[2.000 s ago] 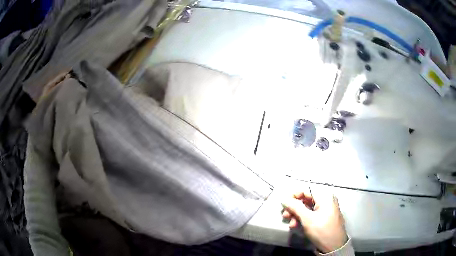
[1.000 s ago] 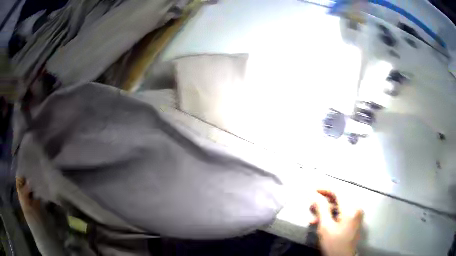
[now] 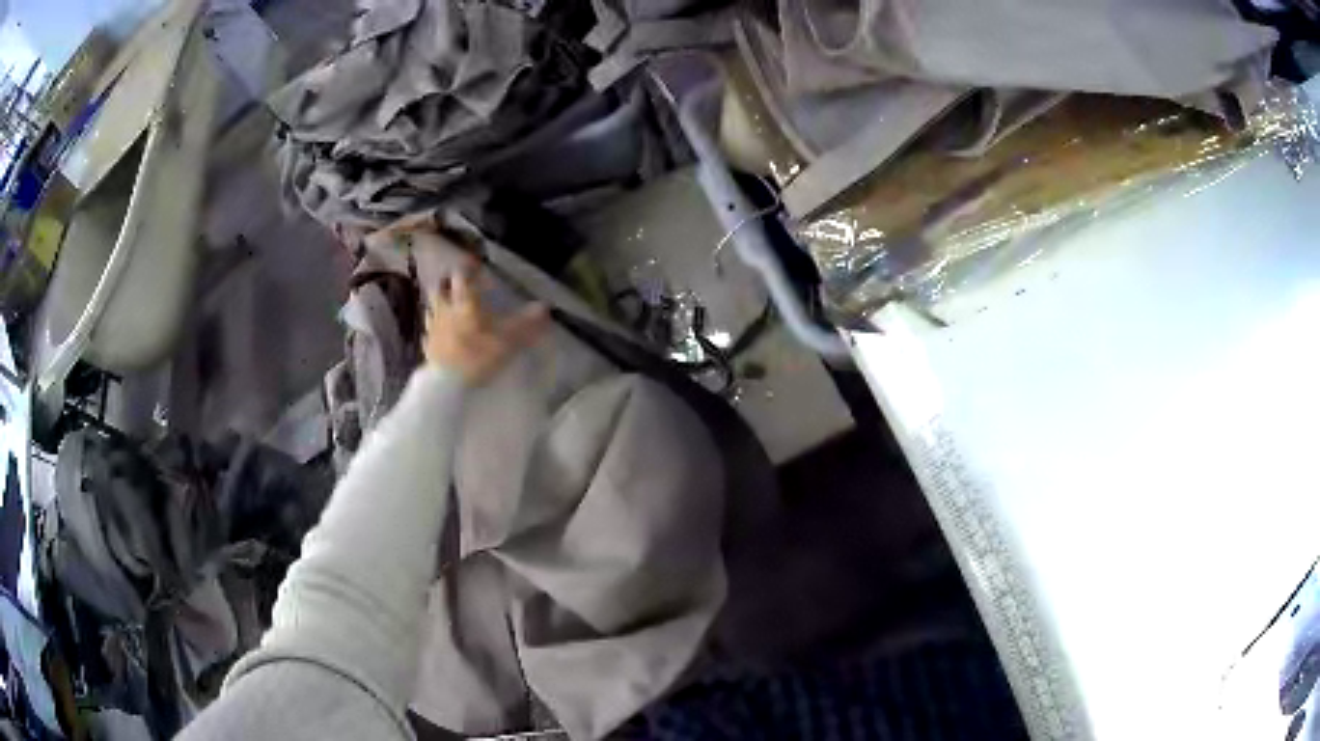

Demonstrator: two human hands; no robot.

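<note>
A large taupe-grey cloth panel hangs in loose folds in the middle of the view, left of the white table. My left hand lies at the upper part of this cloth, its thumb apart from the other fingers. The hand is slightly blurred, and I see no cloth pinched in it. My right hand is out of the picture.
Crumpled grey cloth is heaped behind my hand, and more dark cloth lies at left. The white table fills the right, with a clear-wrapped brownish-yellow item at its back. A pale curved container stands far left.
The view has swung left, away from the sewing machine. The grey panel has moved off the table's front onto the left side. My left hand has come into clear view; my right hand has left it.
</note>
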